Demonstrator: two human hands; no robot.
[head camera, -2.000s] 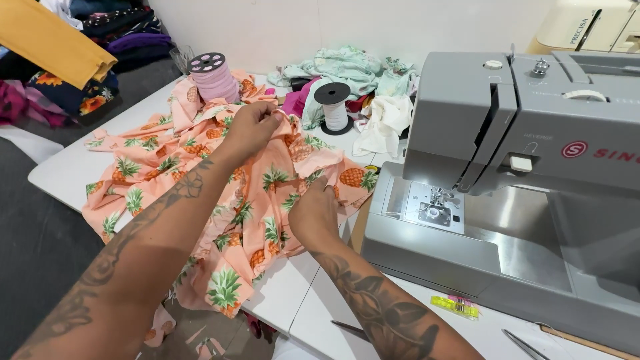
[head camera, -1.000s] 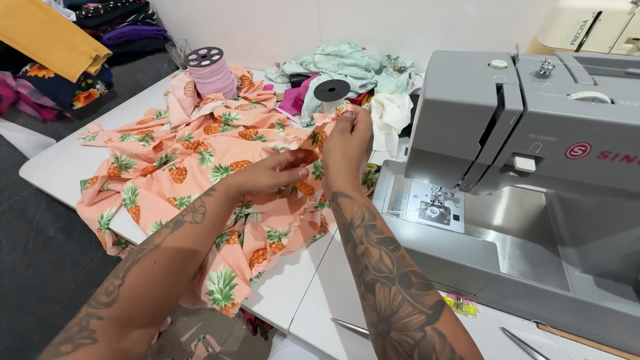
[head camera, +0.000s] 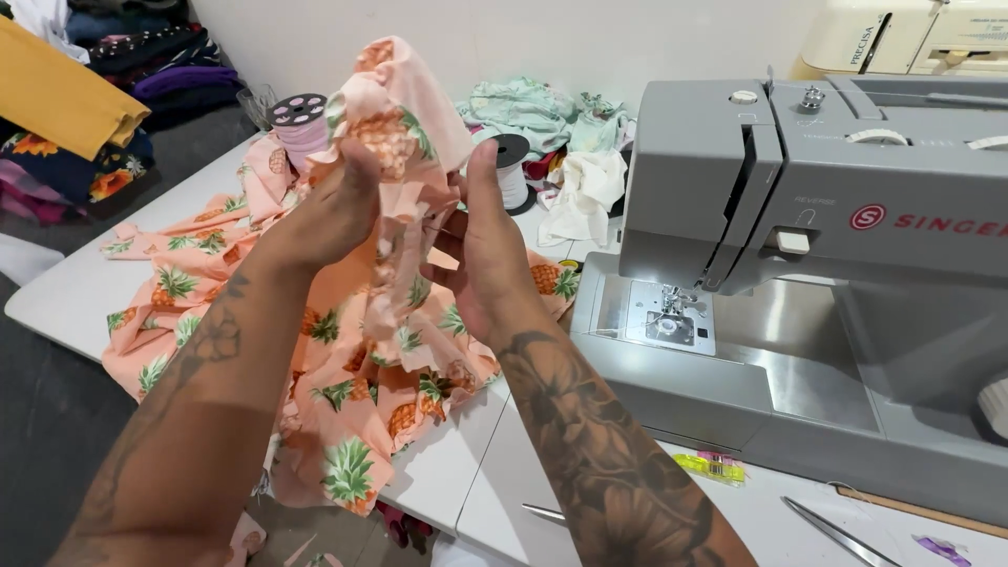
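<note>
Peach fabric with a pineapple print (head camera: 346, 465) lies in folds over the white table, and part of it is raised between my hands. My left hand (head camera: 339, 205) grips the raised part on its left side, thumb up. My right hand (head camera: 480, 244) is at its right side, thumb up and fingers curled behind the cloth; how firmly it holds the cloth is hidden. A grey Singer sewing machine (head camera: 709, 173) stands to the right of my right hand, with its presser foot (head camera: 673, 303) over the metal plate.
Behind the cloth stand a spool of pink ribbon (head camera: 303, 142) and a white spool (head camera: 508, 177), near mint fabric (head camera: 520, 114) and white cloth (head camera: 583, 197). Sewing clips (head camera: 713, 468) and a metal tool's tip (head camera: 835, 531) lie before the machine. Folded clothes (head camera: 71, 87) are at far left.
Part of the pineapple fabric has been lifted up off the table between my hands. My left hand has risen, and my right hand has come away from the spot before the white spool.
</note>
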